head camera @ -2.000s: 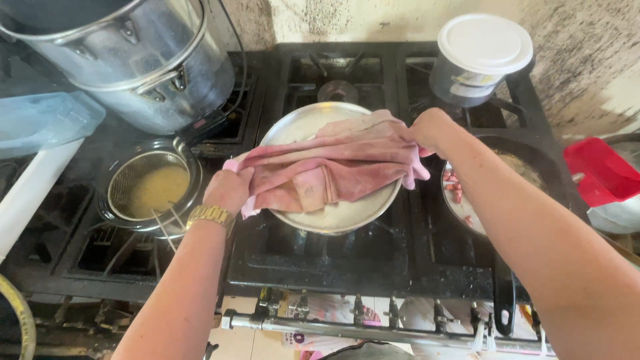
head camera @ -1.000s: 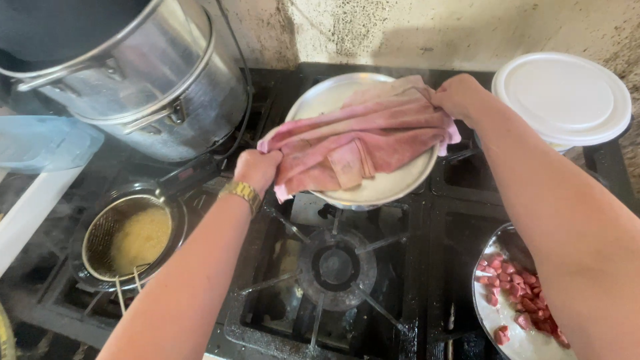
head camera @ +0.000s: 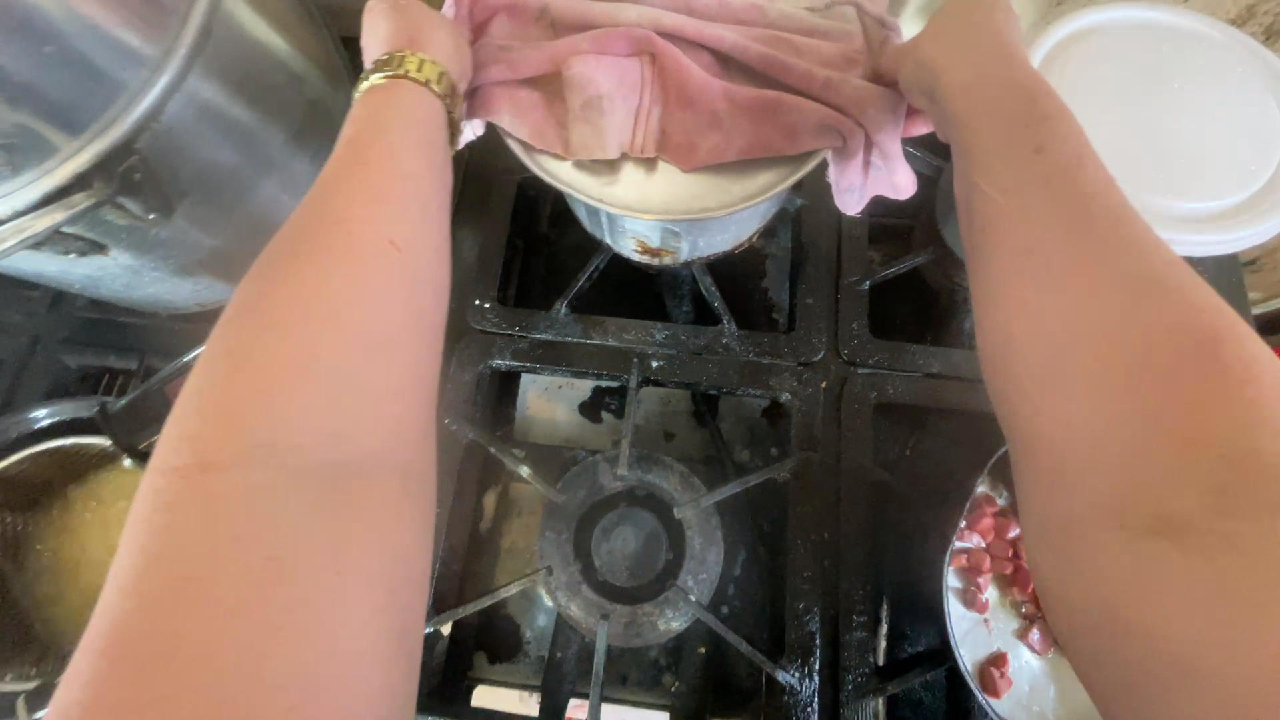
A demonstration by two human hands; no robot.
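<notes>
A pink cloth (head camera: 700,100) lies bunched across a round metal lid (head camera: 660,185), which covers a metal pot (head camera: 680,232) on the rear middle grate of the stove. My left hand (head camera: 415,35) grips the left end of the cloth near the pot's edge; a gold-coloured watch (head camera: 410,72) is on that wrist. The cloth's right end is in my right hand (head camera: 950,55). Both sets of fingers are partly hidden by the cloth or the frame's top edge, so whether they also clasp pot handles cannot be seen.
A large metal pot (head camera: 230,150) stands at left, above a strainer (head camera: 60,560) with yellowish contents. A white round lid (head camera: 1165,120) is at back right. Red chopped pieces (head camera: 1000,560) lie in a pan (head camera: 985,640) at right. A bare burner (head camera: 630,545) shows in front.
The covered pot, cloth and both hands have moved back from the front burner, which they hid two seconds ago, to the rear grate. The view has also shifted closer.
</notes>
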